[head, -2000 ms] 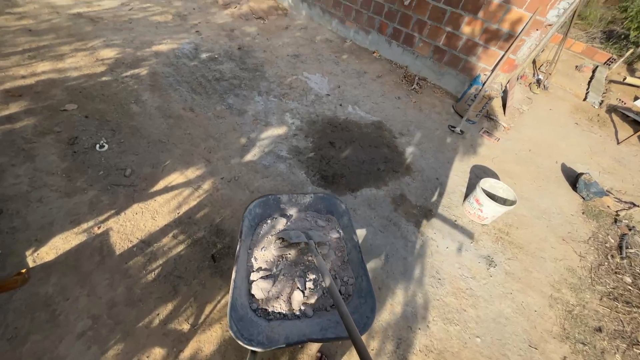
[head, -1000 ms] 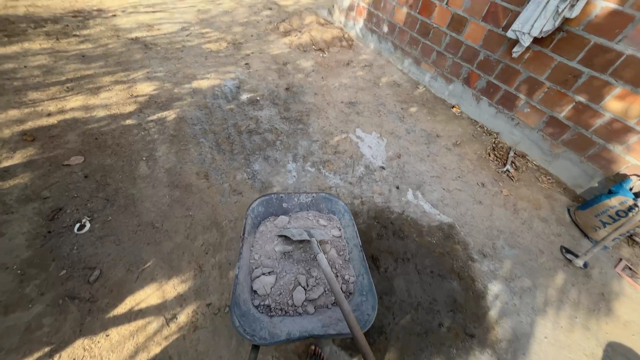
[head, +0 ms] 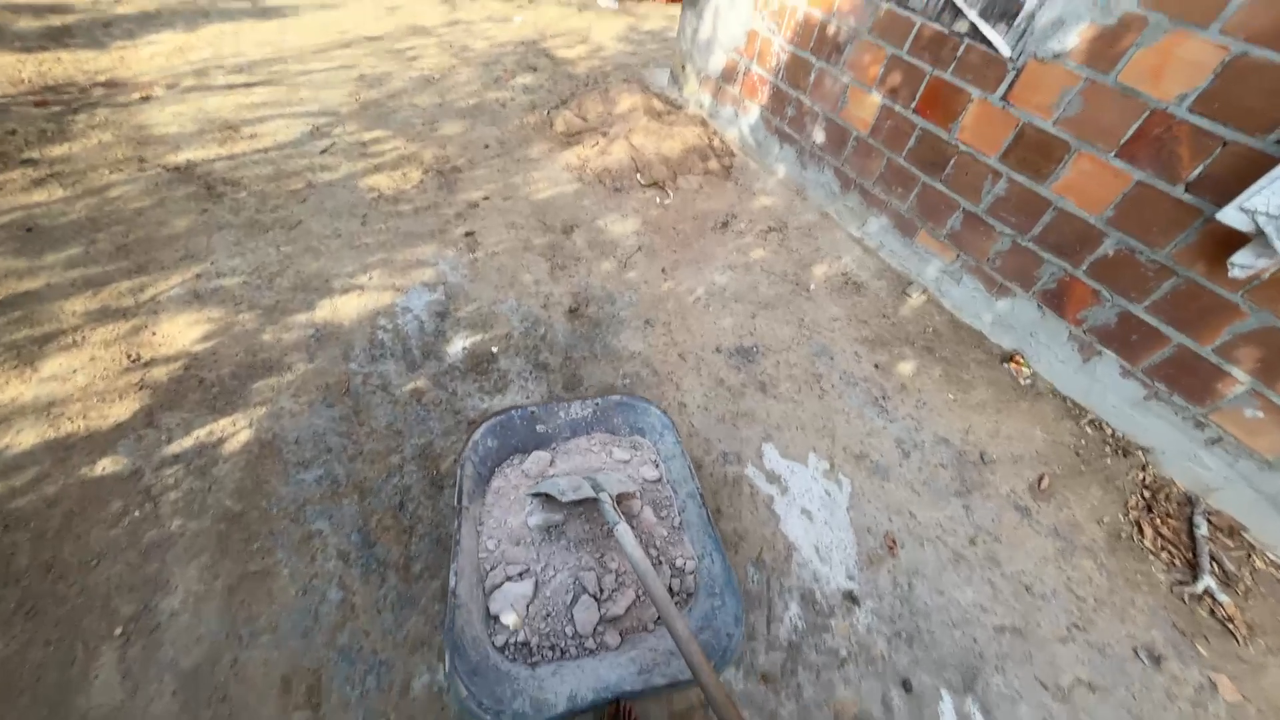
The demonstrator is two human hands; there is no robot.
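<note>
A wheelbarrow (head: 466,600) with a dark, worn tray stands at the bottom middle of the head view. Inside it lies a heap of grey, dusty rubble (head: 560,570) with stones and lumps. The metal blade of a hoe or shovel (head: 568,488) rests on the heap, and its wooden handle (head: 665,600) slants down over the tray's near rim and out of the frame. Neither my left hand nor my right hand shows; the wheelbarrow's handles are also outside the view.
A brick wall (head: 1060,180) with a mortar base runs along the right. At its far end is a mound of sandy soil (head: 640,135). A dry branch (head: 1203,560) lies near the wall, and a pale dried patch (head: 812,515) marks the dirt ground right of the wheelbarrow.
The wheelbarrow has moved forward past the dark wet patch, toward the soil mound. The view has moved along with it, and the white bucket seen earlier is out of frame.
</note>
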